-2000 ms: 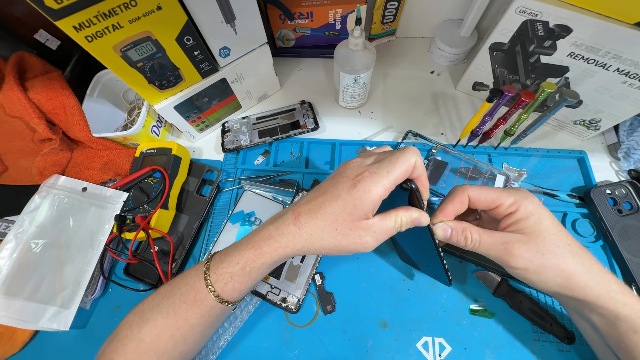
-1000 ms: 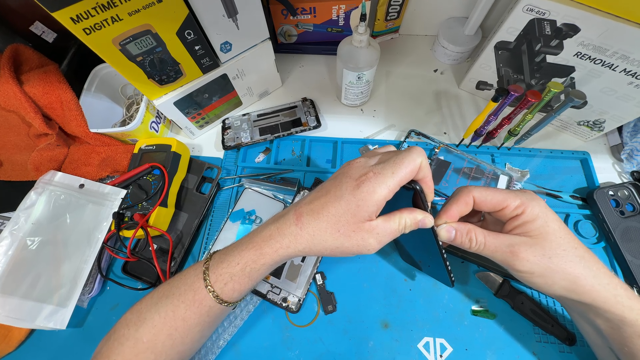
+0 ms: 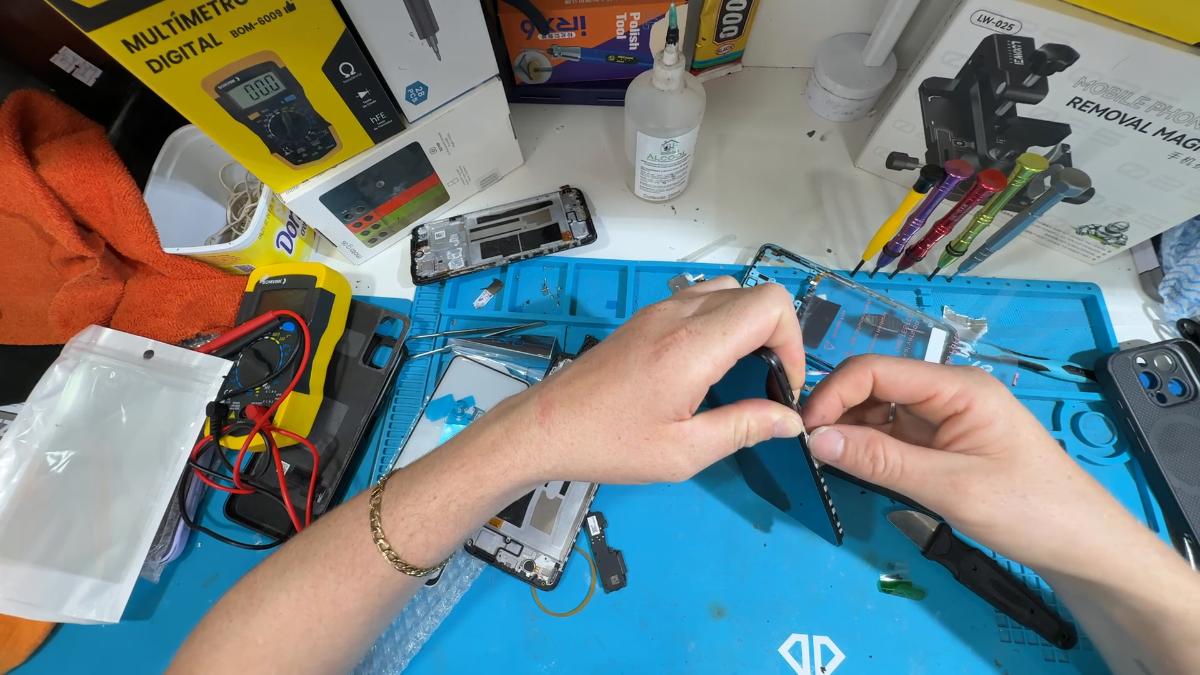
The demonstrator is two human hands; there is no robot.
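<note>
My left hand (image 3: 656, 394) grips the upper end of a thin dark phone part (image 3: 797, 469), probably a screen or frame, tilted nearly on edge over the blue repair mat (image 3: 694, 600). The thumb and fingertips of my right hand (image 3: 900, 431) pinch its edge just beside my left thumb. Partly under my left forearm lie an opened phone frame (image 3: 534, 539) and a white-faced phone panel (image 3: 473, 394). A small black phone module (image 3: 606, 553) rests to the right of the frame. Behind my hands is a clear phone back (image 3: 872, 319).
A black-handled knife (image 3: 1003, 581) lies beneath my right forearm. At left are a yellow multimeter (image 3: 281, 356) with leads and a white pouch (image 3: 103, 478). Several screwdrivers (image 3: 966, 216), an alcohol bottle (image 3: 664, 131) and another phone frame (image 3: 502, 234) are at the back; a cased phone (image 3: 1158, 422) is at right.
</note>
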